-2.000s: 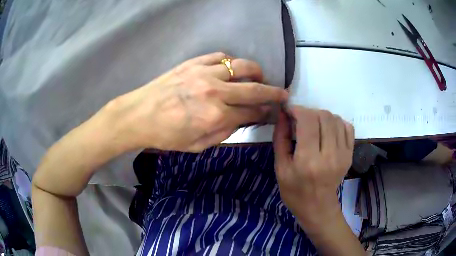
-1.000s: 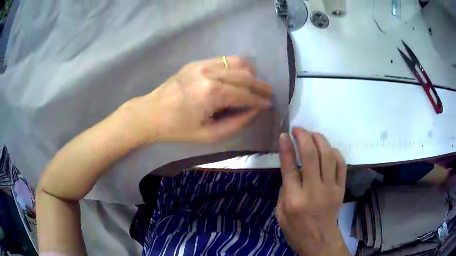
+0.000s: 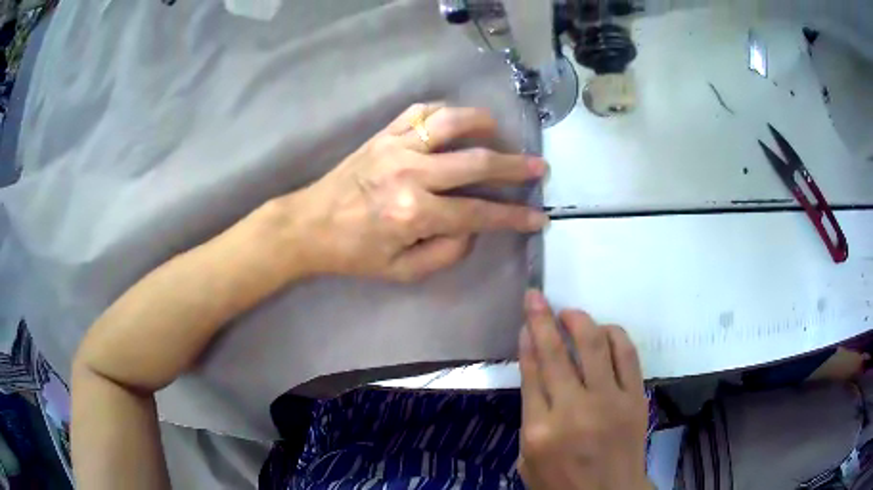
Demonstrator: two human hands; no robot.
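Note:
A large grey-taupe garment panel covers the left side of the machine table. Its right edge runs up to the presser foot. My left hand lies on the panel, two fingertips at its right edge below the foot. My right hand is lower down, its fingertips on the narrow folded edge at the panel's lower right corner. Whether it pinches the cloth underneath is hidden.
Red-handled thread snips lie open at the right on the white machine table. Machine parts stand at the top. Stacked cut pieces lie lower right. Striped clothing shows below the table edge.
My left fingers have gone from pinching to spread along the edge. My right hand has shifted lower in the picture. The view has tilted up, bringing the presser foot in. The dark strip shows less.

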